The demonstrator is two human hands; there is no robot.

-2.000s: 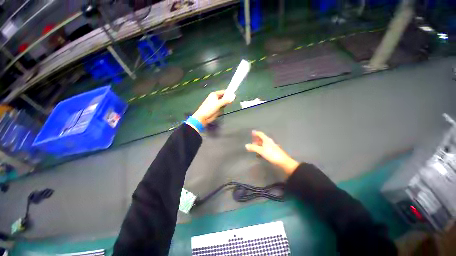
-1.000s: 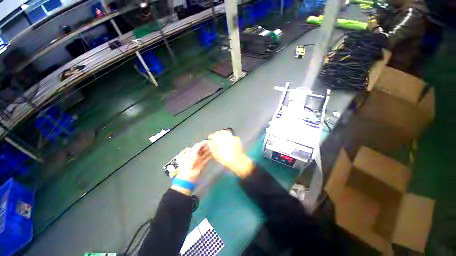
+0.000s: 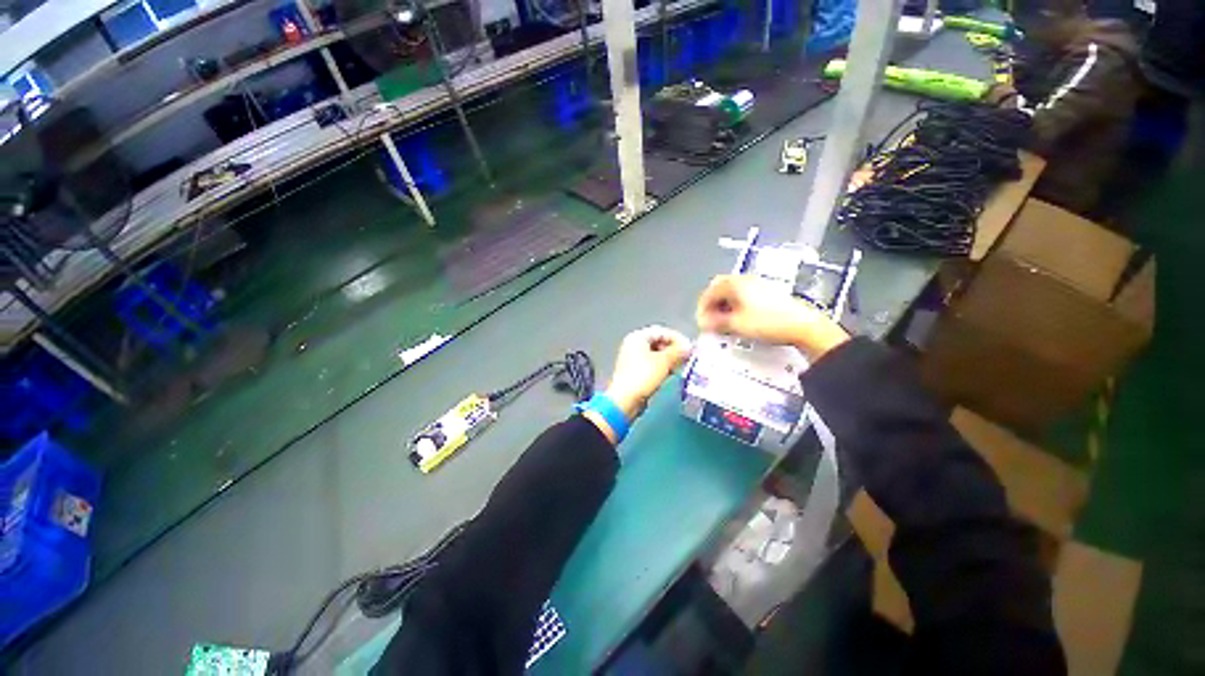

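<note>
My left hand [image 3: 644, 369], with a blue wristband, is over the belt just left of the benchtop machine, fingertips pinched together. My right hand [image 3: 756, 316] is over the top of the silver-grey machine [image 3: 747, 383] with its red display, fingers curled. Anything between the fingertips is too small to tell. A power adapter board [image 3: 453, 432], yellow with dark and silver components, lies on the belt with its black cable [image 3: 571, 375] bundled beside my left hand. The dotted pad sheet [image 3: 543, 635] is mostly hidden by my left sleeve.
A green-white board [image 3: 229, 660] with a black cable lies at the bottom left. A blue tote [image 3: 46, 535] stands at the left edge. Cardboard cartons [image 3: 1044, 297] are at the right, near piled black cables [image 3: 925, 185]. Another board [image 3: 793, 156] lies farther up the belt. A person is at the top right.
The yellow board, earlier at my left hand, now lies free on the belt. Both hands have moved right to the machine and apart from each other. The white piece held earlier is not visible.
</note>
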